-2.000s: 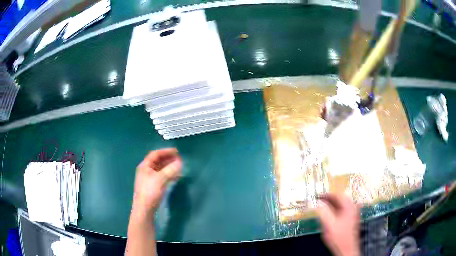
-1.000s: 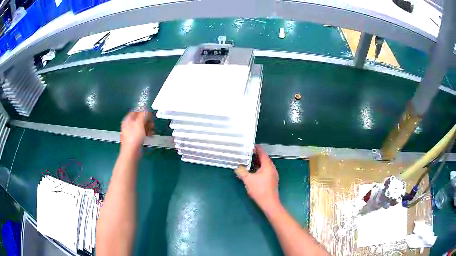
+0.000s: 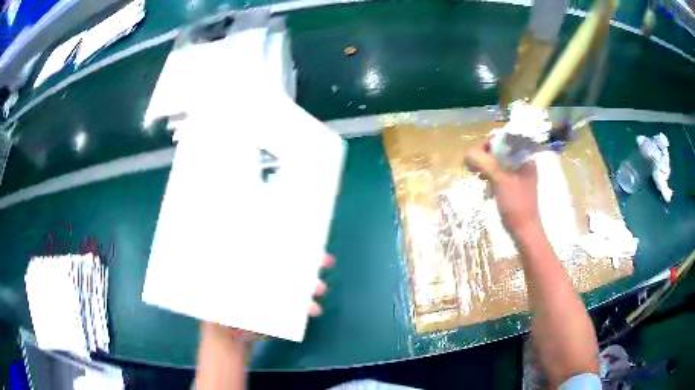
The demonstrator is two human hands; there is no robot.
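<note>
A white back cover (image 3: 244,221) with a small dark hole is held up over the left half of the bench. My left hand (image 3: 320,288) supports it from beneath; its fingertips show past the right edge, and the rest is mostly hidden behind the plate. My right hand (image 3: 503,171) is closed around the glue dispensing gun (image 3: 526,141) above the cardboard mat (image 3: 446,251). The gun is blurred, with a cream-yellow hose (image 3: 568,65) rising from it. A stack of white back covers (image 3: 221,72) lies behind the held plate, partly hidden by it.
Wired boards (image 3: 65,301) stand at the left, with red-black wires on top. A white sheet (image 3: 560,206) and crumpled tissue (image 3: 610,238) lie on the mat. A clear bottle (image 3: 627,177) and white cloth (image 3: 658,164) are right of it. A metal rail (image 3: 91,171) crosses the far side.
My left hand has taken hold of a back cover, now held nearer me, in front of the stack. My right hand has moved from the stack to the glue gun. The view has shifted.
</note>
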